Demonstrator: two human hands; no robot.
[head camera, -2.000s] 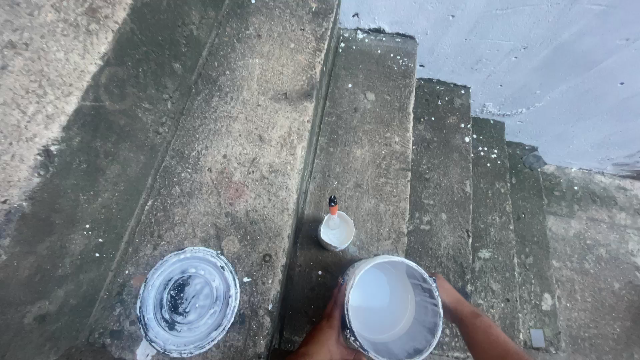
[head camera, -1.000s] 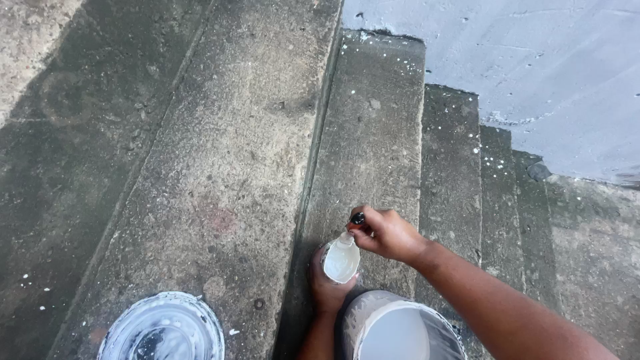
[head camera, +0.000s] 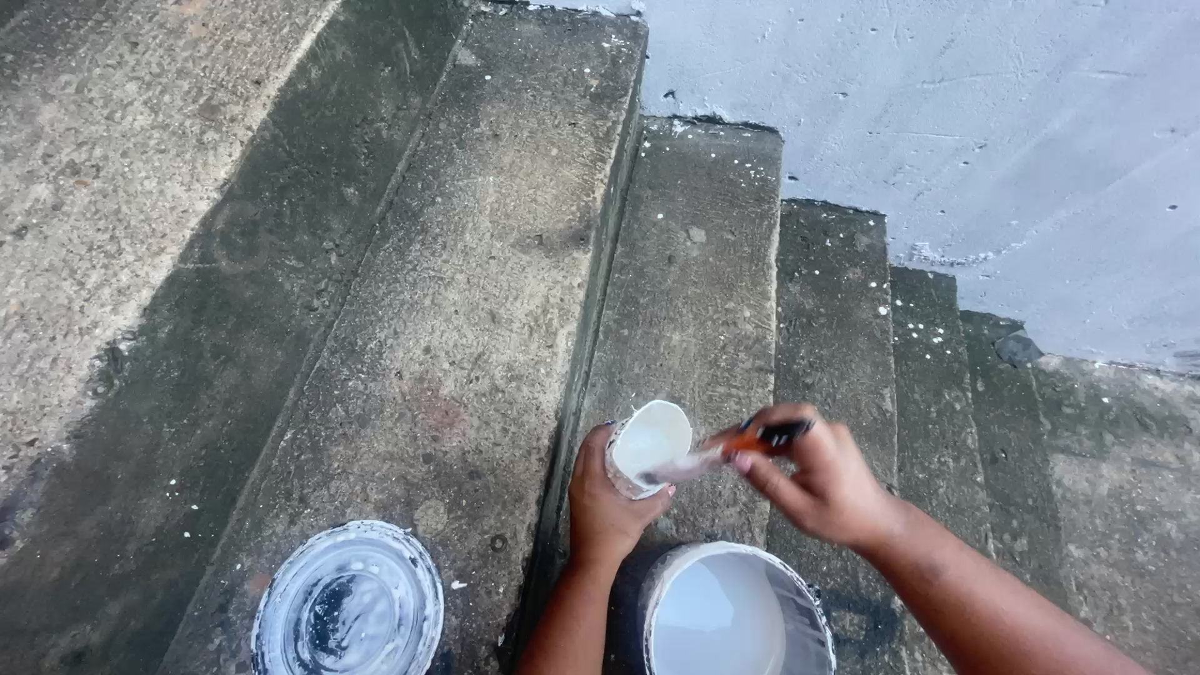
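My left hand (head camera: 609, 511) grips a small white cup (head camera: 653, 441), tilted, with pale paint inside. In my right hand (head camera: 814, 473) is a paintbrush (head camera: 741, 447) with an orange and black handle; its whitish bristles, a little blurred, are at the cup's rim. Just below both hands stands a large bucket (head camera: 717, 614) of white paint, its inner wall streaked. A round lid (head camera: 349, 600) smeared with white and dark paint lies on the wide step to the left.
Concrete steps (head camera: 478, 281) with paint specks run down toward the right. A pale painted wall (head camera: 984, 159) borders them at the upper right. The bucket and lid stand close to my forearms.
Two seconds ago the cup stood on the step with the brush in it, and my hands were at the bucket. Now the cup is in my left hand and the brush in my right.
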